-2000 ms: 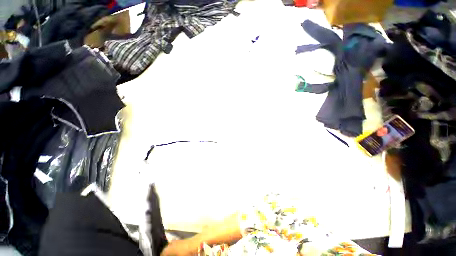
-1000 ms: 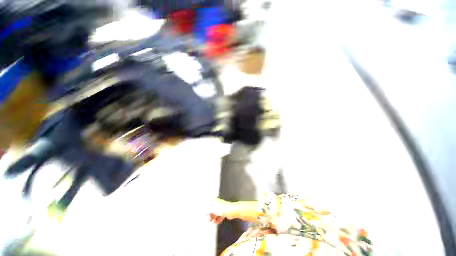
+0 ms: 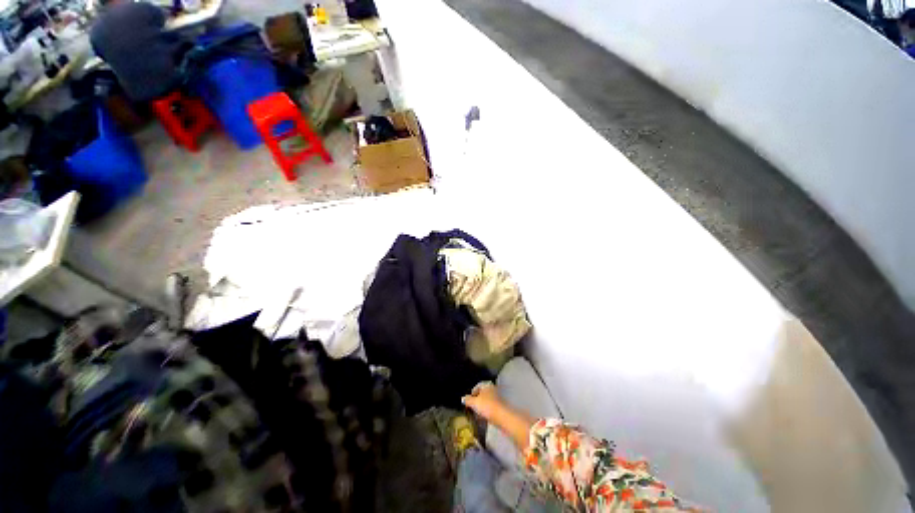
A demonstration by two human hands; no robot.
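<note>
My right hand, in a floral sleeve, is small at the lower middle. It is at the lower edge of a black cloth bundle; whether its fingers grip the cloth is too small to tell. A beige cloth piece lies against the bundle's right side. My left hand is not in view.
Dark checked garments are heaped at lower left. A white low partition wall curves along the right. An open cardboard box, red stools, blue bins and a seated person are farther off.
The view has turned from the white table with the phone and dark pieces to the black bundle beside the wall. The forearm now points up and left to the bundle.
</note>
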